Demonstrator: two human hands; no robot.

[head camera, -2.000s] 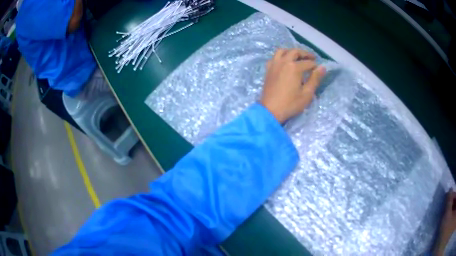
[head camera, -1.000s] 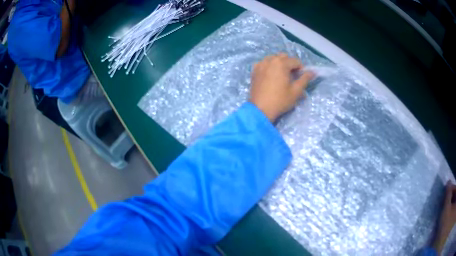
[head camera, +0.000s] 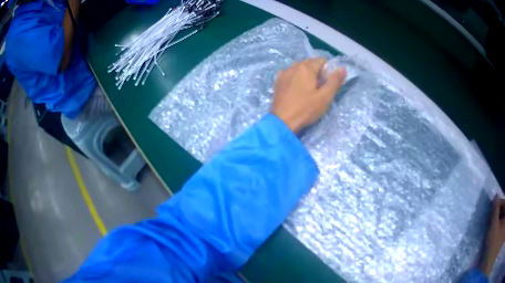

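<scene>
A clear, silvery bubble wrap sheet (head camera: pixel 343 193) lies spread over the green bench. My left hand (head camera: pixel 304 91), bare in a blue sleeve, is at the sheet's far part, with thumb and fingertips pinching a bunched fold of it. Small creases run out from the fingertips. My right hand (head camera: pixel 494 237) is at the right edge of the picture, beside the sheet's right end. It is cut off and its fingers show only in part, so its grip cannot be told.
A loose bunch of white sleeved lead wires (head camera: pixel 149 41) with dark ends lies at the bench's upper left. The green bench (head camera: pixel 268 257) has a pale far rim. A person in a blue smock (head camera: pixel 41 55) is at the left, by a pale grey-blue stool (head camera: pixel 86 132).
My left hand has moved slightly left in the picture, and the wrap is more bunched at its fingertips. The whole view has shifted a little. My right hand stays at the right edge.
</scene>
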